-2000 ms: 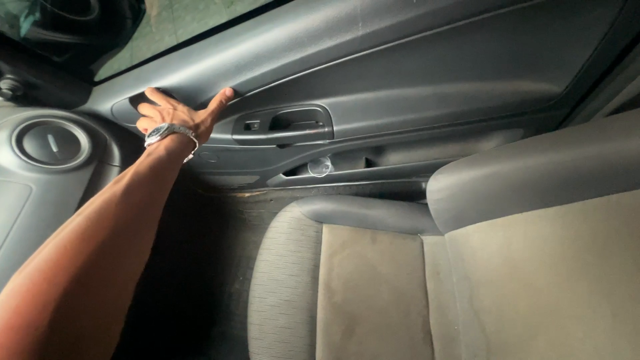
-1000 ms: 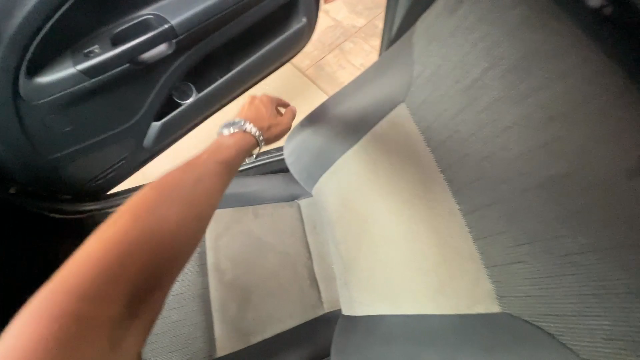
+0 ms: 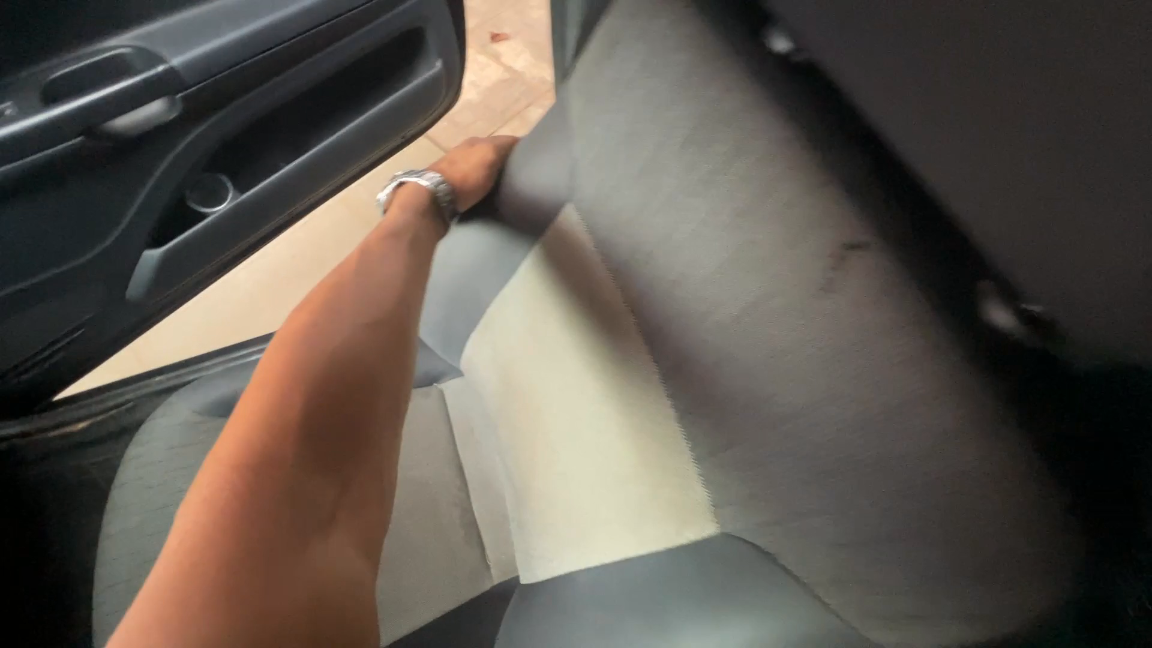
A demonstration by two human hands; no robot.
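My left hand (image 3: 479, 171), with a metal-banded watch (image 3: 423, 189) on its wrist, is at the outer side of a car seat's backrest (image 3: 720, 297), against the grey side bolster (image 3: 538, 166). Its fingers are hidden behind that edge, so I cannot tell whether they grip anything. The forearm crosses above the seat cushion (image 3: 432, 513). A pale fabric panel (image 3: 585, 405) covers the lower backrest. My right hand is out of view.
The car door (image 3: 297, 117) stands open at the upper left, with a round clear object (image 3: 211, 193) in its pocket. Tiled floor (image 3: 261, 279) shows through the gap. Metal headrest posts (image 3: 1012, 310) appear at the backrest's top, blurred.
The door was closed two seconds ago, with my left hand on its panel; now it stands open. The hand has moved to the backrest's side. The view has swung towards the backrest.
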